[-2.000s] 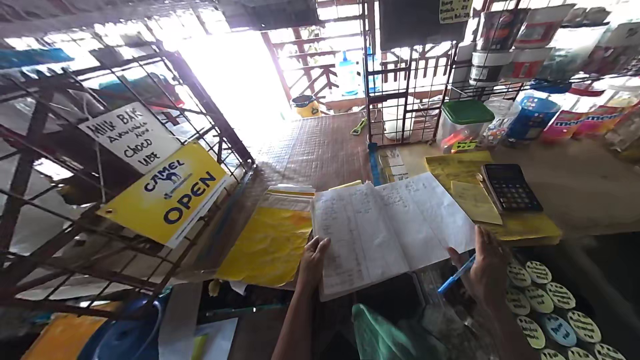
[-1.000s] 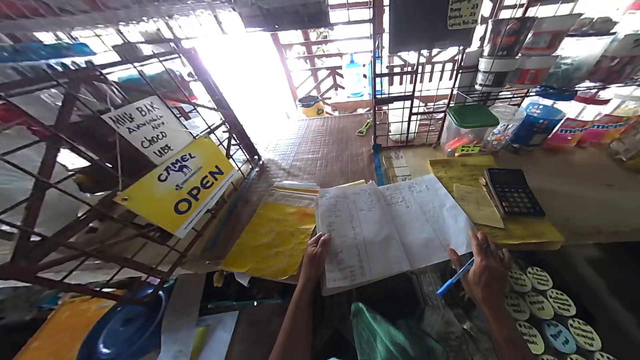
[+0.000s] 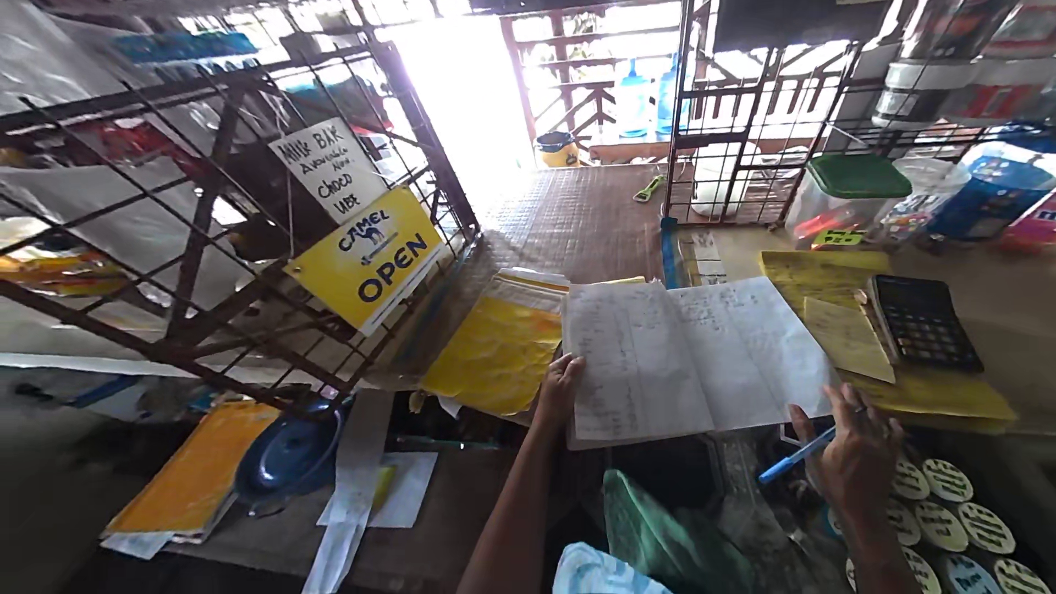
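Note:
An open paper notebook point(image 3: 693, 363) with handwriting on its pages lies at the counter's near edge. My left hand point(image 3: 561, 388) grips its left edge, fingers on the page margin. At the lower right corner of the notebook is my right hand point(image 3: 854, 445), holding a blue pen point(image 3: 796, 455) that points down and left; its fingertips touch or nearly touch the page. Left of the notebook lies a yellow envelope point(image 3: 495, 351). On the right, a black calculator point(image 3: 926, 323) and a small yellow paper slip point(image 3: 846, 338) rest on larger yellow paper point(image 3: 932, 396).
A metal grille point(image 3: 198, 239) with hanging signs stands at the left. Ahead are a brown counter point(image 3: 569, 214), a green bottle opener point(image 3: 649, 188) and a green-lidded container point(image 3: 850, 198). Below sit a blue basin point(image 3: 289, 454), an orange envelope point(image 3: 194, 470), green cloth point(image 3: 660, 536) and several round labelled lids point(image 3: 940, 526).

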